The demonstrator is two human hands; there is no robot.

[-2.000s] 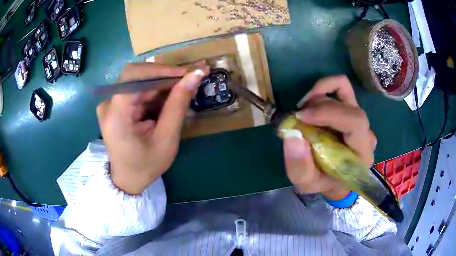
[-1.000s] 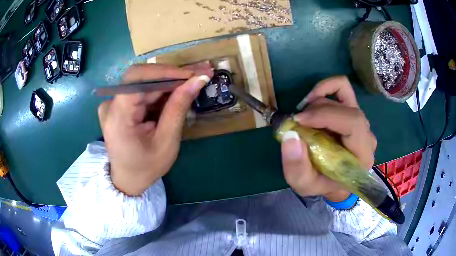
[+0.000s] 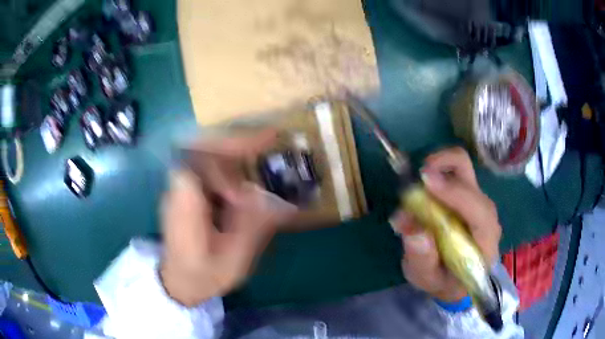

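Observation:
The black housing (image 3: 289,175) with silvery parts sits in the brown fixture (image 3: 341,159); it is blurred. My left hand (image 3: 215,222) is strongly blurred at the fixture's left side, with fingertips at the housing. A dark streak between its fingers looks like the tweezers (image 3: 199,159); their tip is not clear. My right hand (image 3: 454,222) is shut on the yellow-wrapped soldering iron (image 3: 448,238). The iron's metal barrel points up and left, past the fixture's upper right corner, with its tip near the lower part of the cardboard sheet, away from the housing.
Tan cardboard (image 3: 278,59) with scattered tiny bits lies beyond the fixture. Several black housings (image 3: 123,124) lie at left. An orange-handled tool (image 3: 12,222) is at the left edge. A pot of silvery shavings (image 3: 497,126), white paper (image 3: 547,145) and a red basket (image 3: 536,271) are at right.
The iron's tip has left the housing and moved up to the cardboard's lower edge. My left hand has shifted and blurred. The whole view has moved, so the bench sits lower in the picture.

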